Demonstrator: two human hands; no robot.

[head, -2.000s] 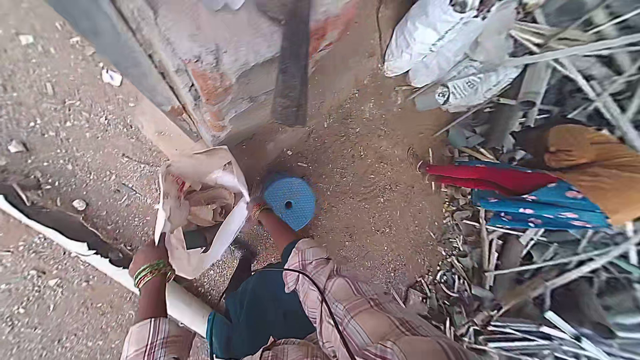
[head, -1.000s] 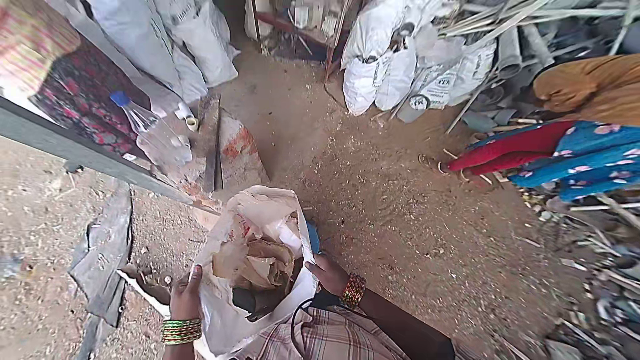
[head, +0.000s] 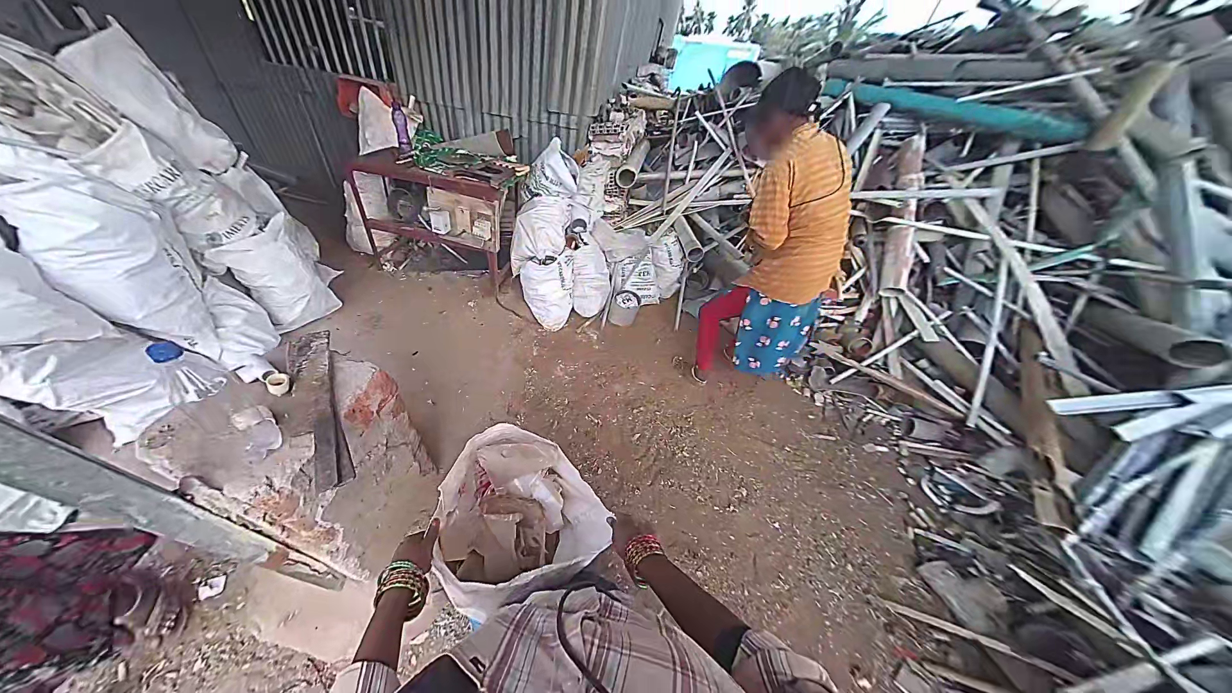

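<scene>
An open white woven sack point(head: 587, 515) is held upright in front of my body, its mouth spread wide. Brownish and pale scraps point(head: 515, 525) fill what shows of its inside. My left hand point(head: 419, 549) grips the rim at the left, with bangles on the wrist. On the opposite side my right hand point(head: 628, 531) holds the rim, its fingers partly hidden by the sack. The sack's lower part is hidden by my checked shirt.
Full white sacks point(head: 106, 250) are piled at the left, near a plank point(head: 322, 414) on a broken masonry block point(head: 375, 404). A red metal table point(head: 423, 168) stands at the back. A person in an orange top point(head: 799, 212) is beside a large heap of pipes and strips point(head: 1001, 250).
The view has lifted strongly toward the yard. My right hand, beside a blue round object two seconds ago, is now on the sack's right rim.
</scene>
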